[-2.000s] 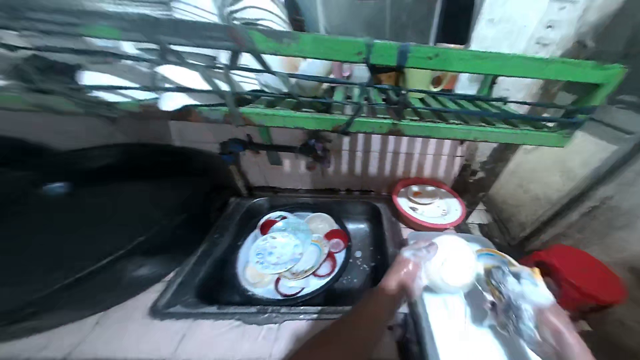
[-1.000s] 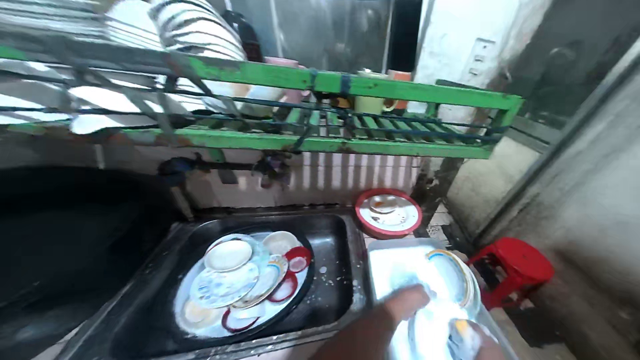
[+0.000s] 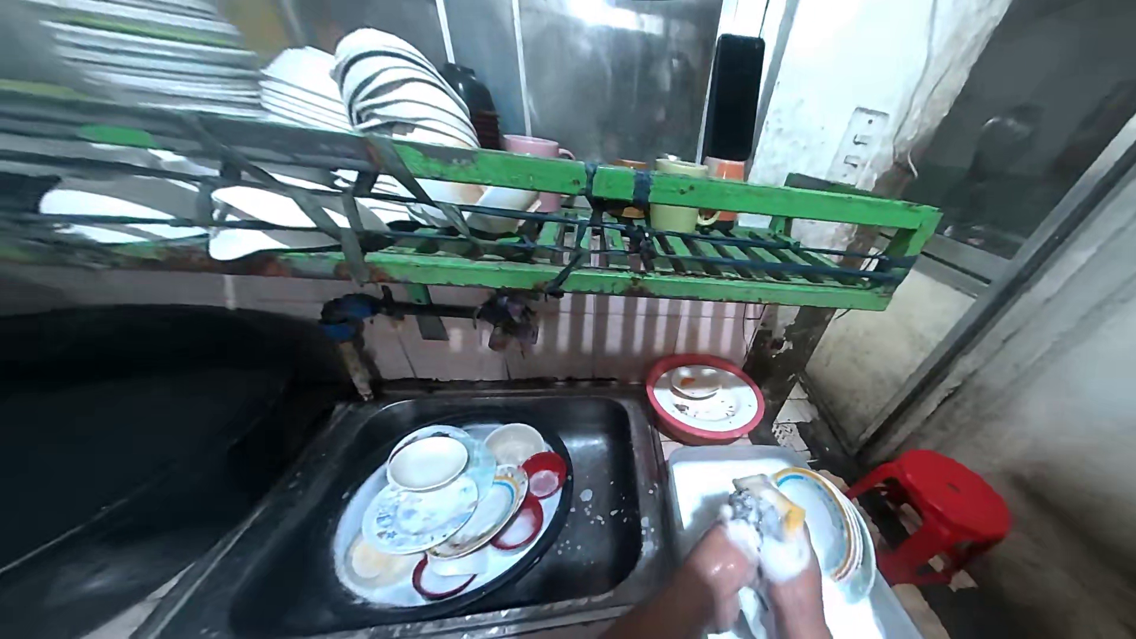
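My left hand [image 3: 723,568] and my right hand [image 3: 792,577] are close together over a white plastic tub [image 3: 701,470], both closed around a soapy scrubbing pad [image 3: 763,515] with a yellow part and thick foam. Right beside them, several rimmed plates [image 3: 821,519] lean in the tub. In the black sink [image 3: 612,524] to the left sits a wide round basin [image 3: 351,568] full of dishes. On its pile a white bowl [image 3: 428,463] rests over a blue-patterned plate [image 3: 417,516], near red-rimmed bowls [image 3: 519,525].
A red basin [image 3: 661,422] holding a plate with food scraps stands behind the tub. A red plastic stool [image 3: 950,497] is at the right. Above the sink runs a green dish rack [image 3: 763,282] with bowls, plates and mugs. A tap [image 3: 355,351] and a large black vessel [image 3: 133,444] are at the left.
A white bowl near my left hand two seconds ago is gone from there; a white bowl now tops the pile in the sink. My hands have come together on the pad. The view has shifted.
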